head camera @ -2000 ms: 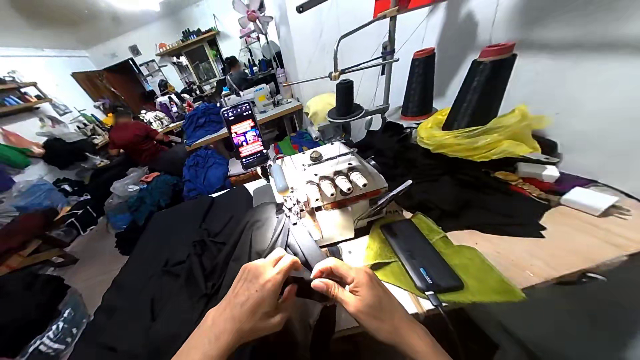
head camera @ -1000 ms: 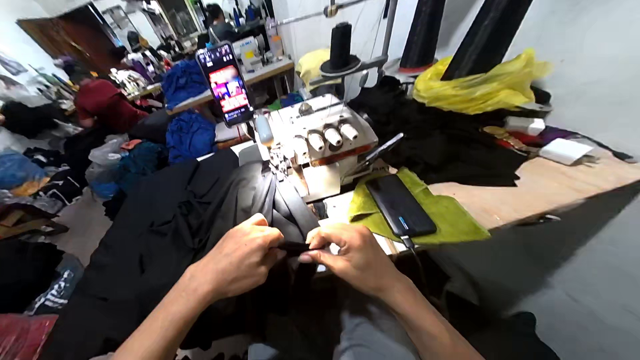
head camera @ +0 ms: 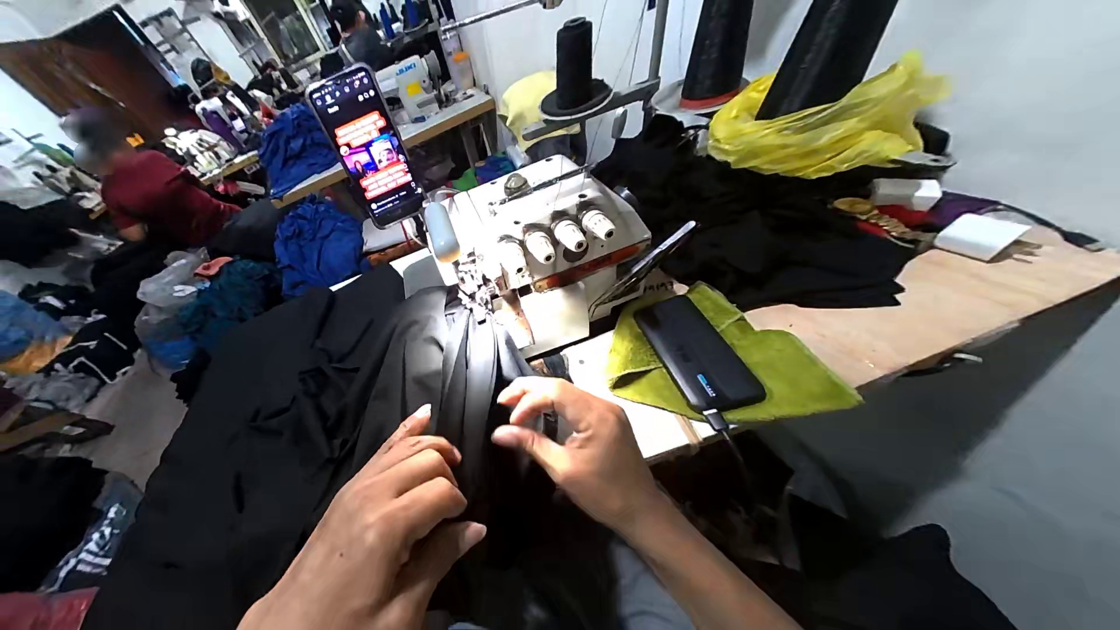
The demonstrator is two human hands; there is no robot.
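Black fabric [head camera: 262, 411] spreads over the left side and runs up under the needle area of a white overlock sewing machine [head camera: 560, 236]. Several dark strips of the cloth [head camera: 468, 376] hang from the machine toward me. My left hand [head camera: 385, 516] is over the fabric left of the strips, fingers bent and apart, with nothing seen between them. To the right of the strips, my right hand [head camera: 577, 446] has its thumb and forefinger apart and curved, with no cloth visible between them. Whether its other fingers touch the cloth is hidden.
A power bank [head camera: 700, 350] with a cable lies on a green cloth [head camera: 805, 376] at right. A phone [head camera: 367, 149] stands upright beside the machine. Black fabric [head camera: 752, 236], a yellow plastic bag [head camera: 822, 122] and thread cones are behind. A person [head camera: 157, 192] sits at the far left.
Both hands were close together, pinching dark material in front of the machine. They have now come apart, and their fingers have loosened. The view has shifted somewhat.
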